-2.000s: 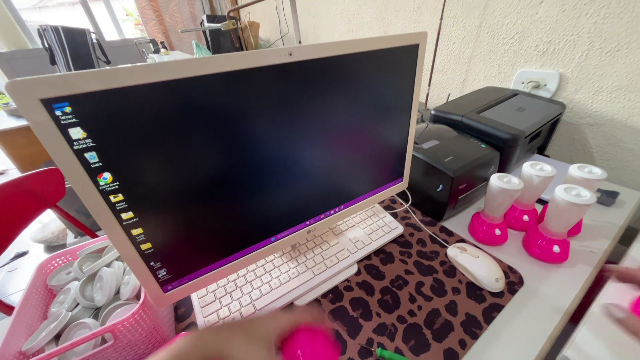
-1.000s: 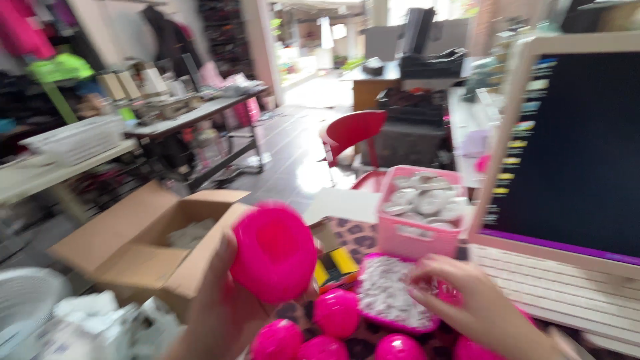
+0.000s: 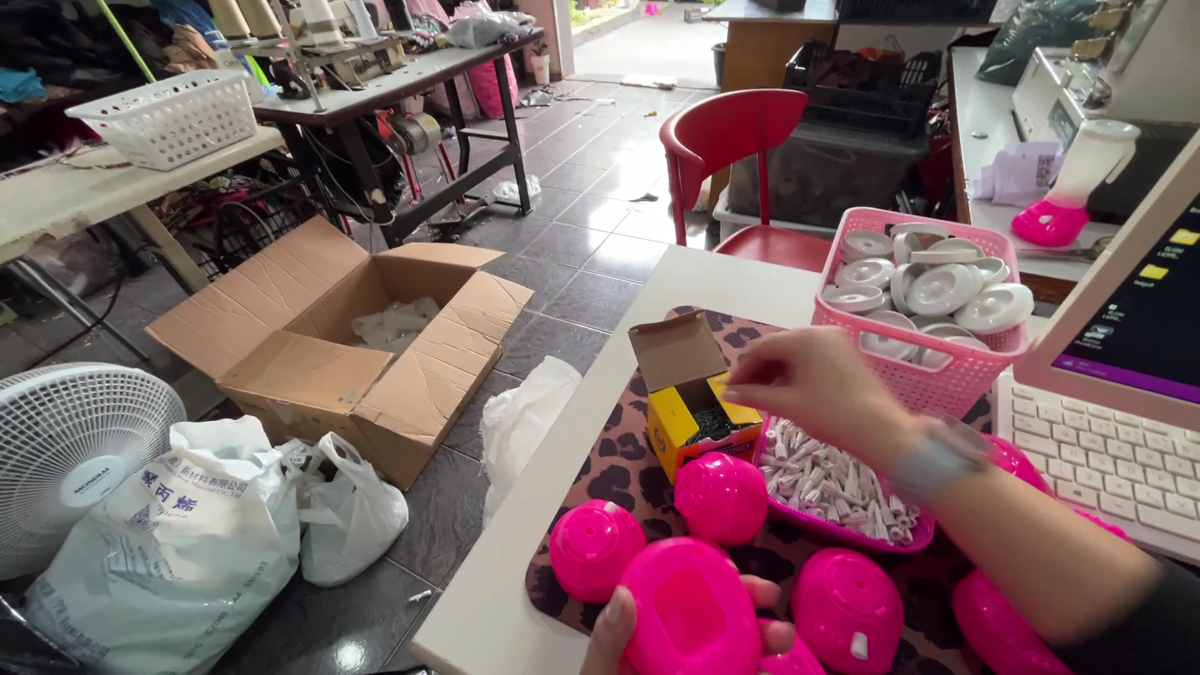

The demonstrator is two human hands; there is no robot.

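My left hand [image 3: 614, 628] holds a pink plastic blender base [image 3: 689, 605] at the bottom of the view, its hollow underside facing up. My right hand [image 3: 806, 375], with a watch on the wrist, is raised beside the yellow cardboard box [image 3: 670, 441] of small dark screws; whether its fingers pinch anything cannot be told. Below the right wrist lies a pink tray [image 3: 848, 534] full of small white plastic pieces [image 3: 825, 478]. Several more pink bases, such as one at the left [image 3: 597, 550] and one at the right [image 3: 848, 609], rest on the leopard-print mat [image 3: 600, 469].
A pink basket [image 3: 928, 366] of pale round lids stands behind the tray, beside the white keyboard [image 3: 1087, 459] and monitor. Left of the table are an open cardboard box [image 3: 412, 412], plastic bags [image 3: 178, 553] and a fan [image 3: 84, 469]. A red chair [image 3: 727, 141] stands beyond the table.
My right hand has moved from over the tray of white pieces to beside the yellow box. The pink base stays in my left hand. The view had swung left from the monitor earlier.
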